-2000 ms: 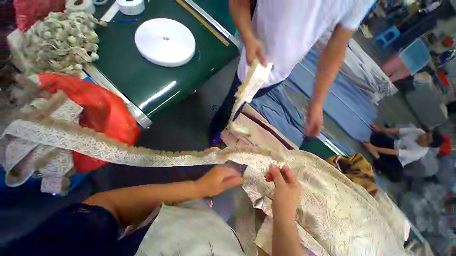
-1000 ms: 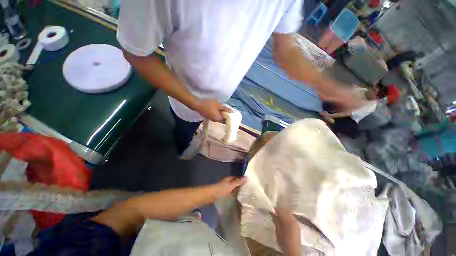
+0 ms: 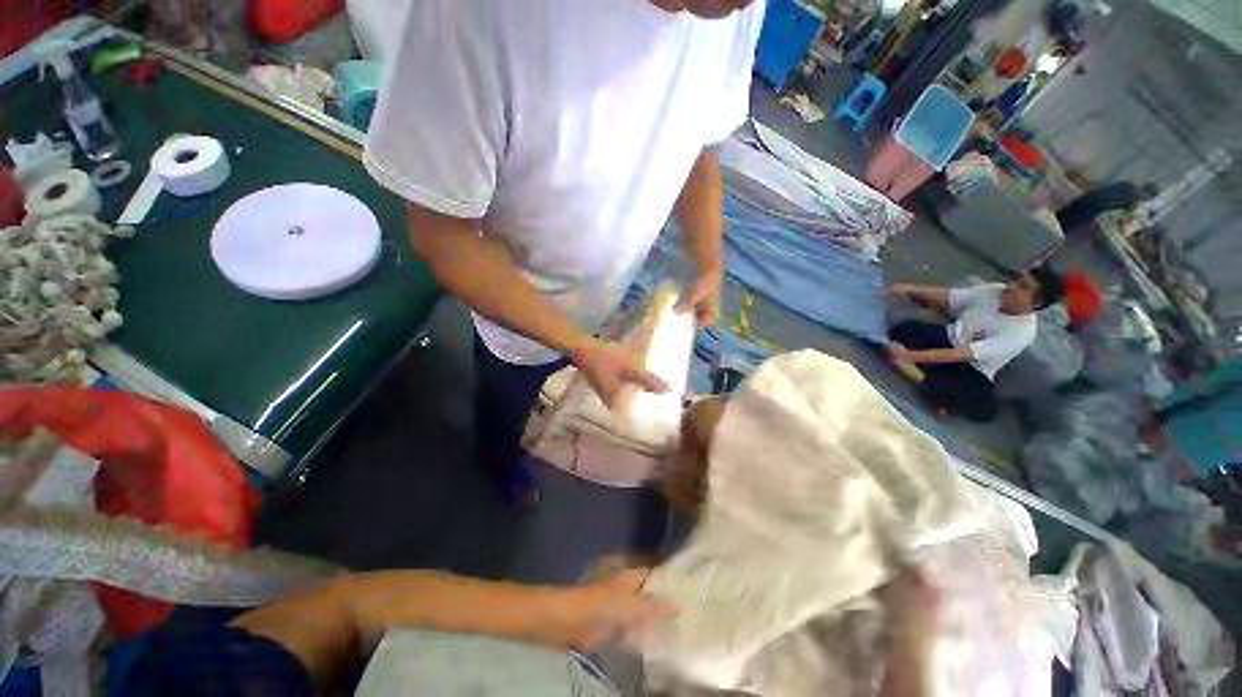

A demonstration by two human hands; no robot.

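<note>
The cream curtain panel (image 3: pixel 804 477) is bunched in a raised heap in front of me, its folds partly blurred. My left hand (image 3: pixel 620 609) is at the panel's near left edge and appears to grip it; the fingers are blurred. My right hand (image 3: pixel 910 613) is a blur among the folds at the lower right, and its fingers cannot be made out. The patterned trim band (image 3: pixel 150 565) runs from the left picture edge, across the red plastic bag (image 3: pixel 164 443), to my left upper arm.
A green table (image 3: pixel 293 347) at the left holds a large white tape roll (image 3: pixel 296 240), smaller rolls, a spray bottle (image 3: pixel 86 116) and a knobbly cream trim heap (image 3: pixel 55 293). A standing person (image 3: pixel 572 164) holds a pale strip. Another person (image 3: pixel 992 334) is by blue cloth (image 3: pixel 804 279).
The panel has been turned over and heaped up, its patterned face no longer showing. The trim band has dropped from my hands. The standing person now has both hands on the pale strip.
</note>
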